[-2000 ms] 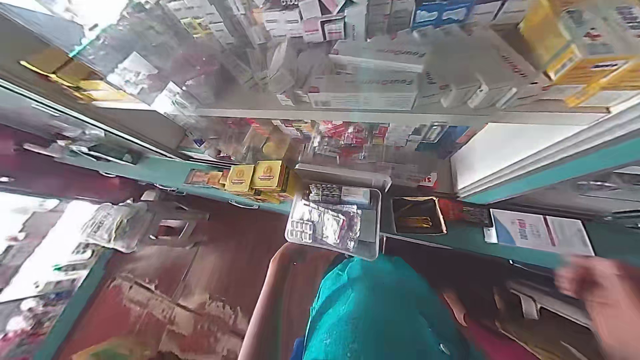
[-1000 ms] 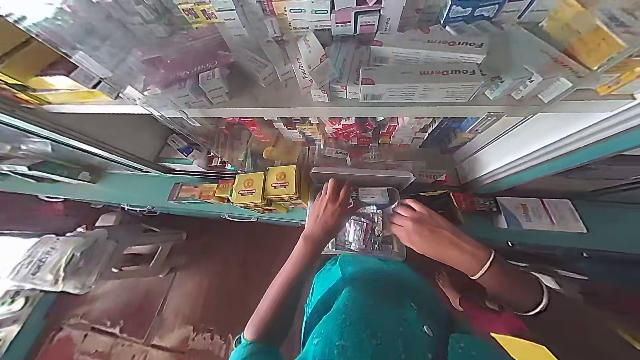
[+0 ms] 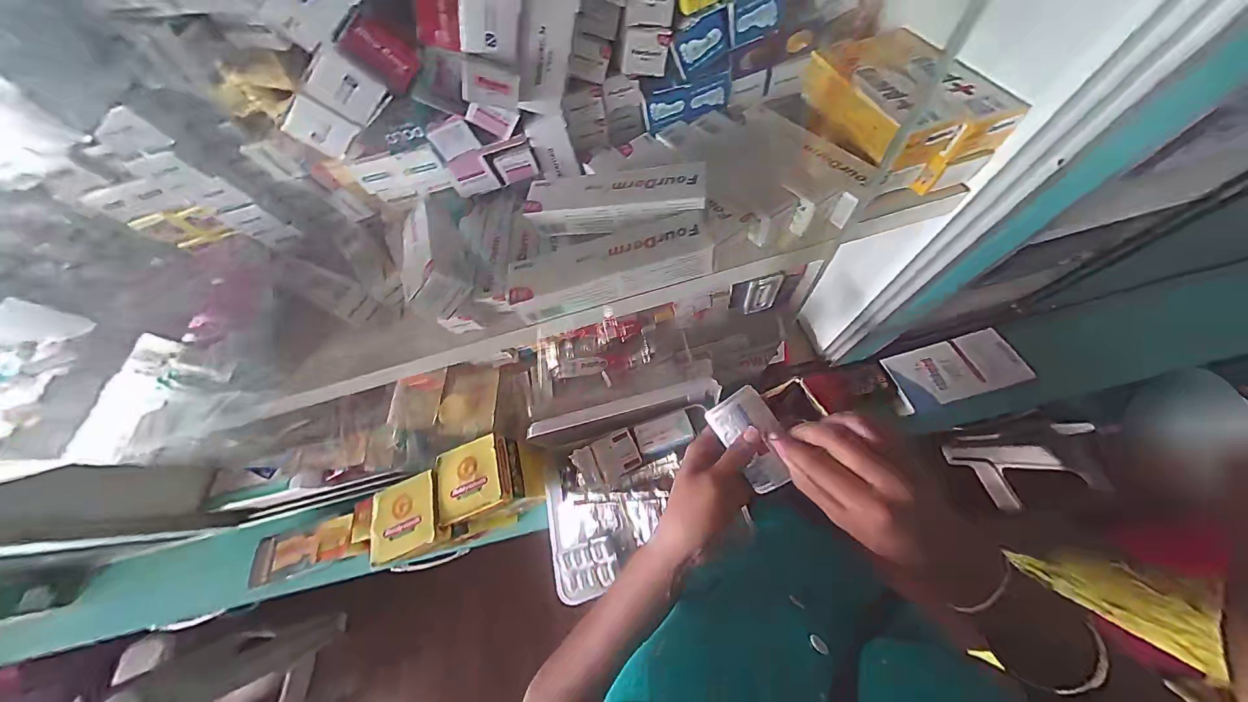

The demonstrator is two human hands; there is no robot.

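Observation:
Both my hands hold one small pale blister pack or flat packet (image 3: 746,421) over the right side of a clear plastic tray. My left hand (image 3: 707,487) pinches its lower left part between thumb and fingers. The fingers of my right hand (image 3: 843,473) are on its right edge. Below and left of my hands lies the tray (image 3: 575,588), with silver blister strips (image 3: 590,556) inside and small white cartons (image 3: 614,455) at its far end. Whether the held piece is a strip or a packet, I cannot tell.
Yellow boxes (image 3: 402,517) stand on the teal ledge (image 3: 185,565) left of the tray. Glass shelves above hold many medicine cartons (image 3: 624,200). A printed leaflet or carton (image 3: 960,369) lies on the ledge at right. A yellow packet (image 3: 1131,609) is at lower right.
My hands were in the tray one second ago; they are now over its right side with a pale pack between them. Two seconds ago my right hand was far right. The view has shifted.

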